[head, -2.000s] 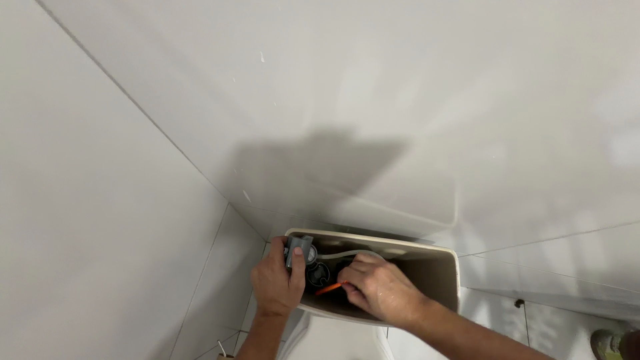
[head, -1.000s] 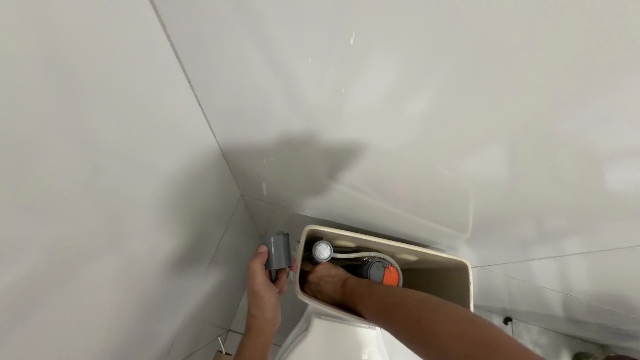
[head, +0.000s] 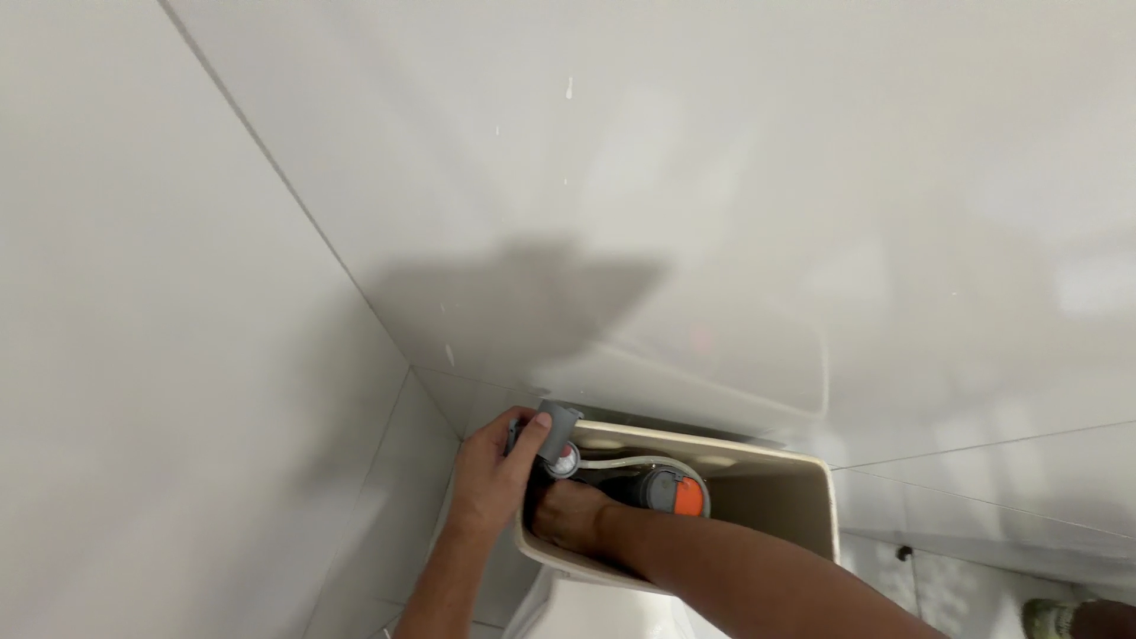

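An open toilet cistern stands against the wall. My left hand holds a grey plastic part at the cistern's left corner, above the round top of the fill valve. Reaching down inside the left end of the cistern is my right hand; its fingers are hidden, so what they touch cannot be seen. A thin pale hose curves from the fill valve around the flush valve, which has a grey and orange top.
Tiled walls meet in a corner left of the cistern. Below it is the white toilet bowl. A small dark fitting is at the lower right, and a shoe shows at the right edge.
My left hand has brought the grey part from outside the cistern's left side to above the fill valve. Two seconds ago my right hand was at the orange piece; now it is deep at the left end.
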